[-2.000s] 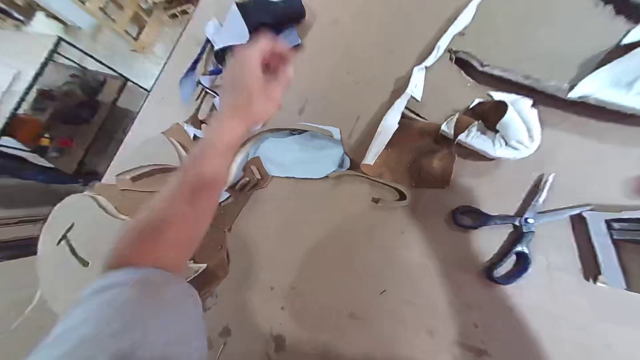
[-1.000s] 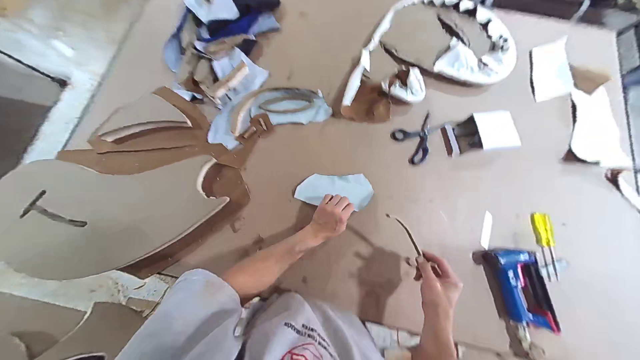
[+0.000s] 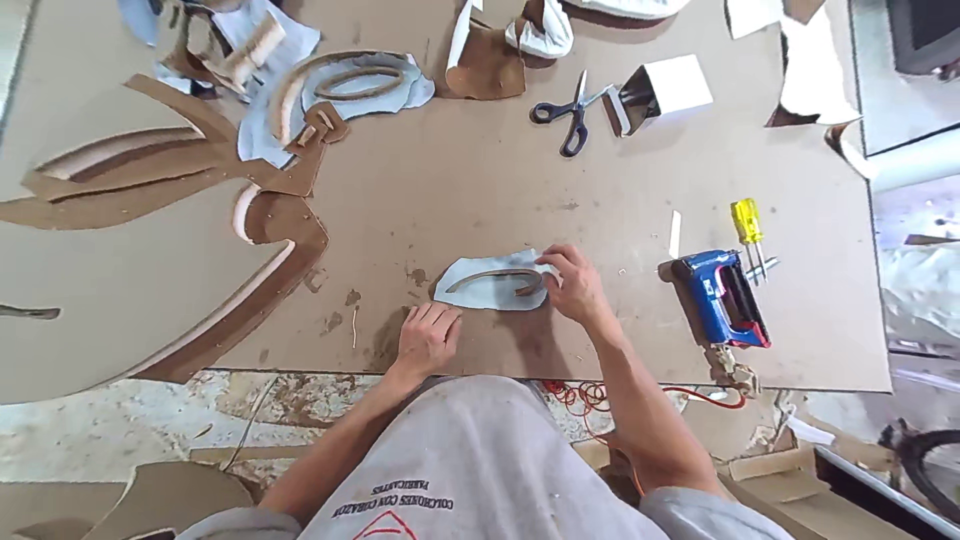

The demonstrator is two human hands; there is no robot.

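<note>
A light blue fabric piece (image 3: pixel 480 296) lies on the table in front of me, with a thin curved brown strip (image 3: pixel 499 274) on top of it. My right hand (image 3: pixel 574 281) is at the right end of the fabric, its fingertips on the edge beside the strip's hooked end; whether it pinches the fabric cannot be told. My left hand (image 3: pixel 429 334) rests on the table, just off the fabric's lower left edge, fingers loosely curled and holding nothing visible.
On the right lie a blue pneumatic stapler (image 3: pixel 712 300) with a red hose (image 3: pixel 705 394) and a yellow-handled tool (image 3: pixel 746 221). Scissors (image 3: pixel 574 120) lie farther back. Brown cut panels (image 3: pixel 285 225) and fabric scraps (image 3: pixel 277 45) cover the left side. The table's front edge (image 3: pixel 480 375) is near me.
My right hand held the curved strip to the right of the fabric a second ago; the strip now lies on the fabric. My left hand has moved off the fabric to its lower left.
</note>
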